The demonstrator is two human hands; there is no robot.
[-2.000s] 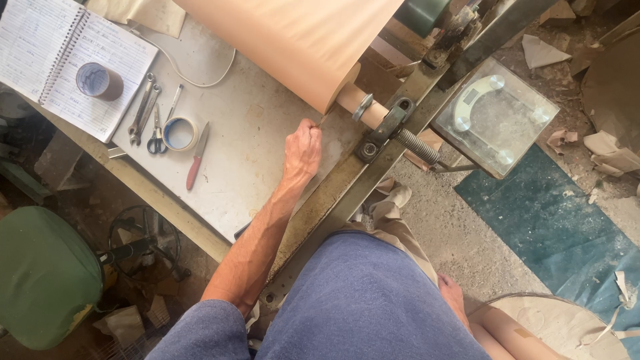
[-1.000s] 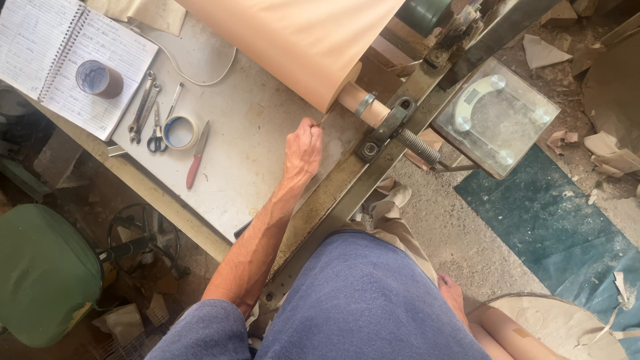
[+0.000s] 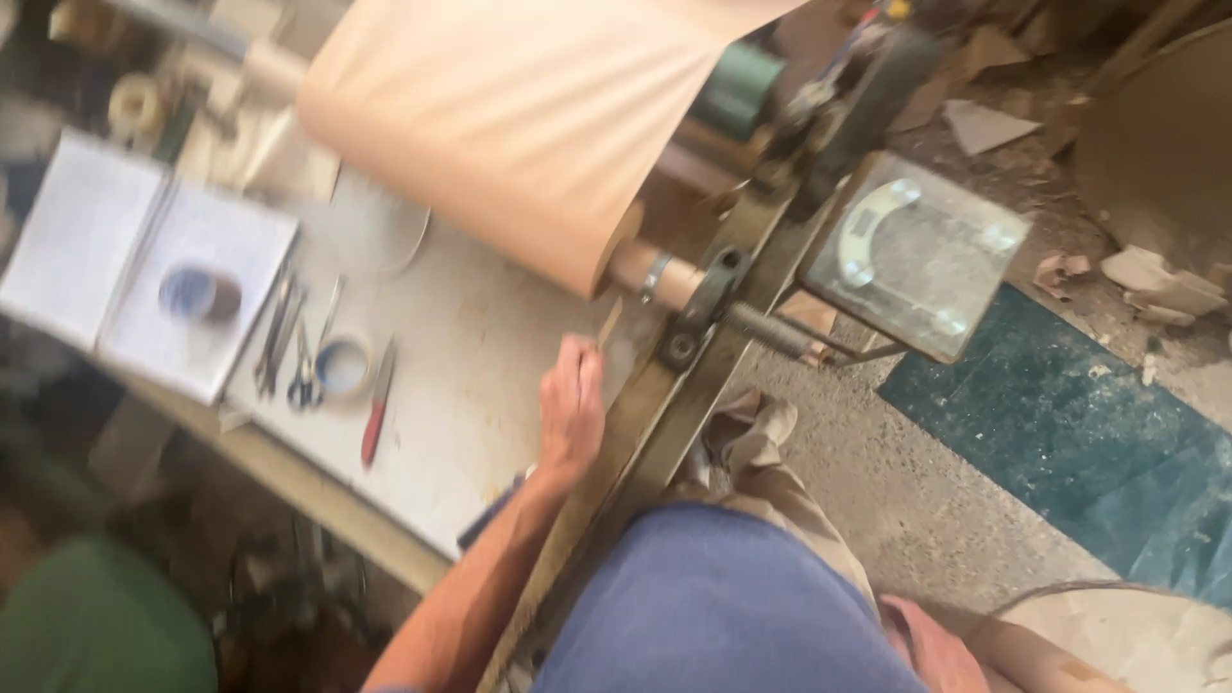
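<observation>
A large roll of brown paper (image 3: pixel 462 212) turns up at the top centre, on a core held by a metal clamp ring (image 3: pixel 655 278) and a bearing block (image 3: pixel 707 308). My left hand (image 3: pixel 573 409) is closed just below the roll's end, by the machine's metal frame; a thin light strip, perhaps wood or paper, shows at its fingertips, blurred. My right hand (image 3: pixel 929 640) hangs low at the right beside my body, partly hidden by my shirt; whether it holds anything is unclear.
On the white tabletop lie a red-handled knife (image 3: pixel 378 409), a tape roll (image 3: pixel 343 366), scissors (image 3: pixel 305 380), wrenches (image 3: pixel 279 332) and a spiral notebook (image 3: pixel 192 289) bearing a drinking glass (image 3: pixel 197 294). A scale-like glass plate (image 3: pixel 914 255) juts out right; paper scraps (image 3: pixel 1155 279) litter the floor.
The view has shifted and shows more of the paper roll's left end. A thin light strip is now visible at my left hand's fingertips.
</observation>
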